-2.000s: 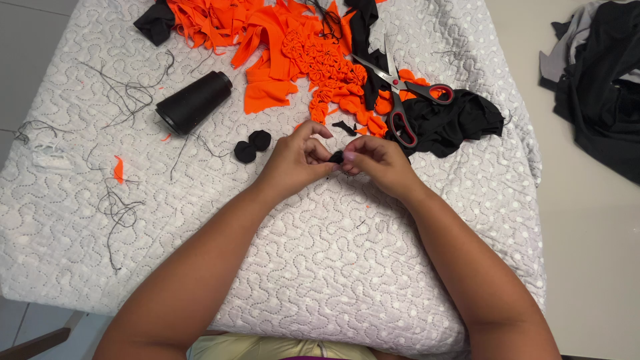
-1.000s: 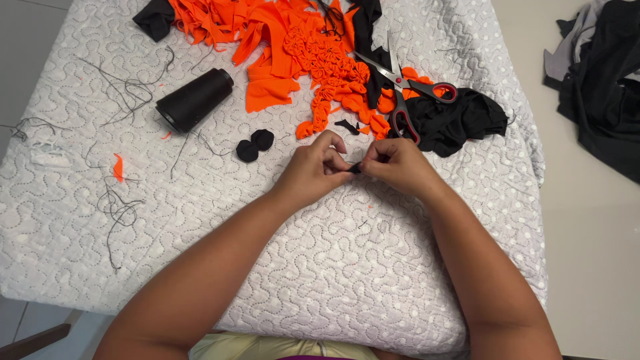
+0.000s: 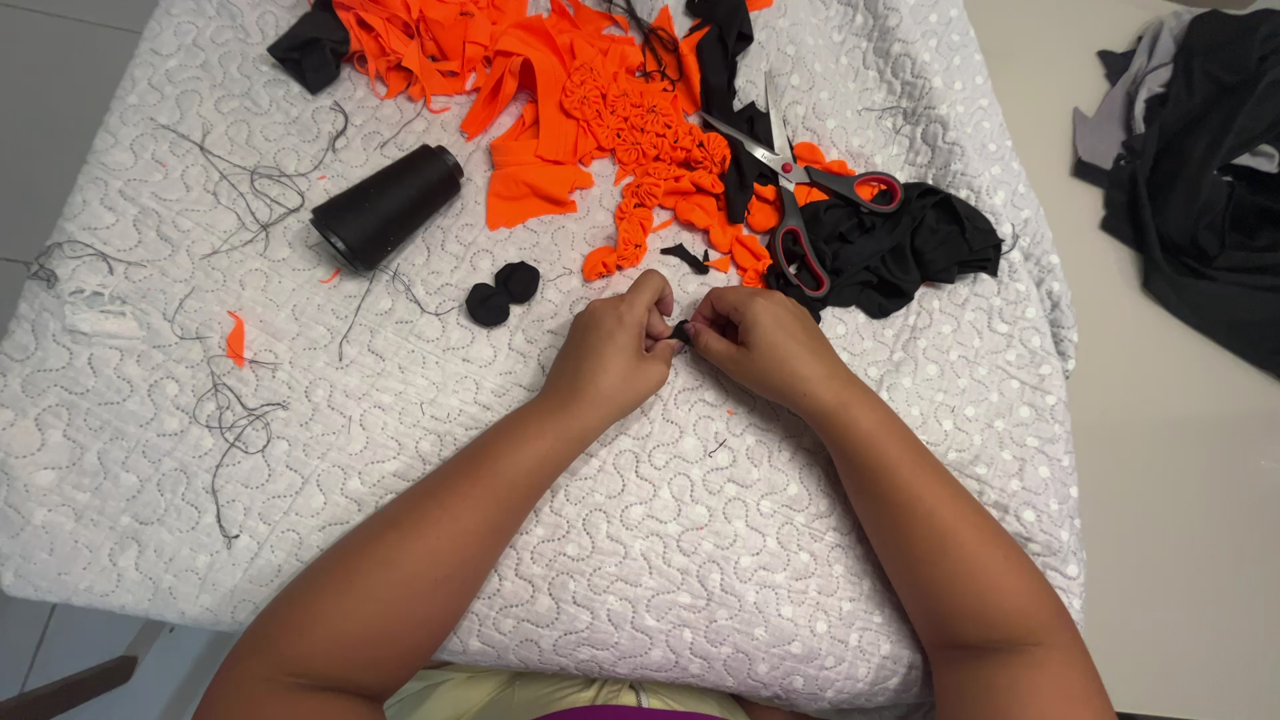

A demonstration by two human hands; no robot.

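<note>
My left hand (image 3: pixel 618 345) and my right hand (image 3: pixel 755 340) meet over the quilted cover, pinching a small piece of black fabric (image 3: pixel 681 331) between them. Whether a needle is in the fingers cannot be seen. Left of my left hand lie two round black fabric pieces (image 3: pixel 502 293), touching each other. Beyond them a cone of black thread (image 3: pixel 388 207) rests on its side. Orange gathered fabric rosettes (image 3: pixel 640 130) are heaped above my hands. Scissors with red and black handles (image 3: pixel 790 175) lie with blades apart, partly on black fabric (image 3: pixel 900 250) near my right hand.
The white quilted cover (image 3: pixel 600 560) drapes over the work surface. Loose dark threads (image 3: pixel 235 425) and an orange scrap (image 3: pixel 235 338) lie at left. Orange fabric strips (image 3: pixel 430 45) are piled at the top. Black and grey cloth (image 3: pixel 1200 180) lies apart at the far right.
My fingers have shifted slightly around the small black fabric, which stays between both hands. The scissors, cone and round black pieces remain where they were on the cover.
</note>
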